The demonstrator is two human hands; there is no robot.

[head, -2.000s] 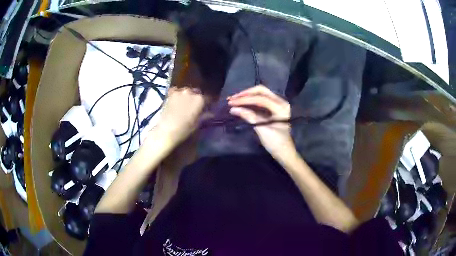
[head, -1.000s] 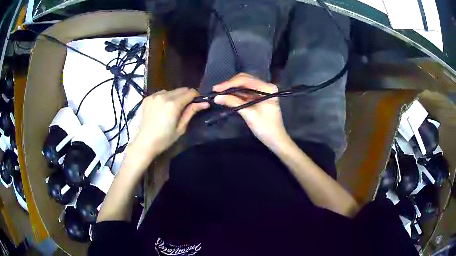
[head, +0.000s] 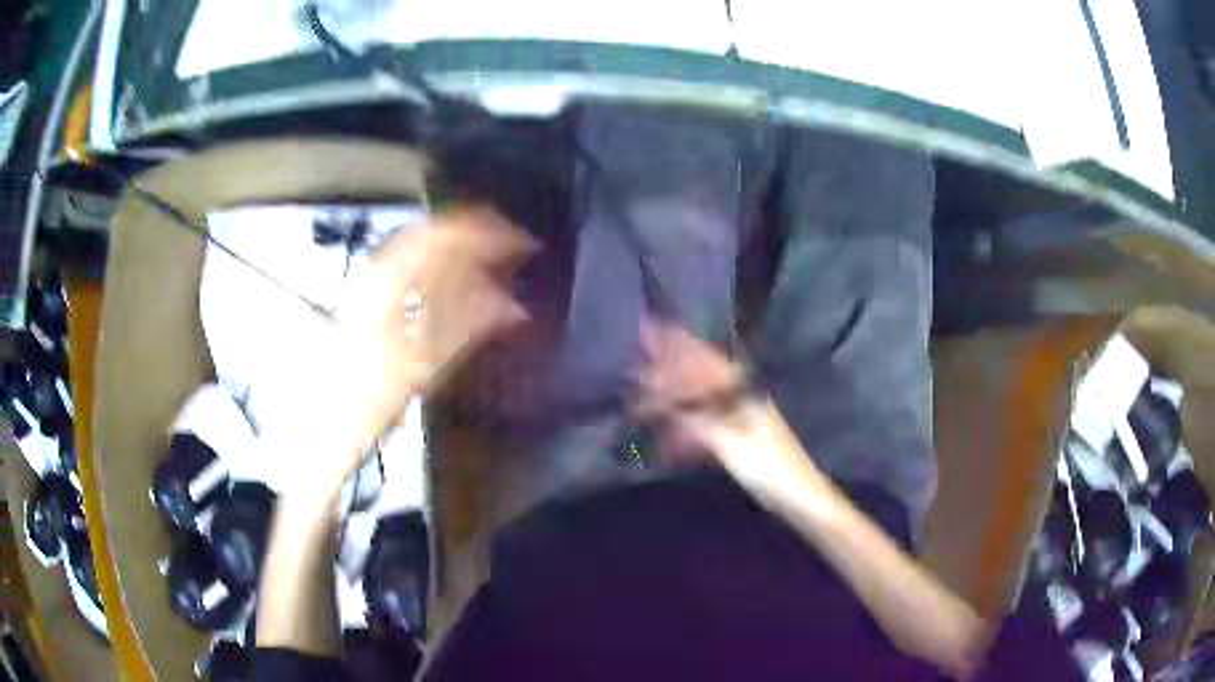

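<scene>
My left hand (head: pixel 453 300) is strongly blurred above the right side of the left carton; whether it holds anything is unclear. My right hand (head: pixel 700 393) is blurred over my lap, fingers bent around a dark strip that looks like the black cable (head: pixel 733 397). The cable ends and connectors cannot be made out. A thin black lead (head: pixel 360 56) comes over the bench edge, and a dark line continues over my grey trousers. Another short dark cable piece (head: pixel 849 324) shows over the trousers, right of my right hand.
The left carton (head: pixel 140 320) holds a white sheet (head: pixel 247 300), black connectors (head: pixel 344 232) and several black-headed cameras (head: pixel 240 530). The right carton (head: pixel 993 440) holds more cameras (head: pixel 1093 526). The green bench edge (head: pixel 640 73), with white paper (head: pixel 853 40) on top, crosses above my lap.
My hands have moved apart; the left went up and left, the right went down and slightly right. The view has shifted, showing more bench. The cables between my hands are no longer distinct.
</scene>
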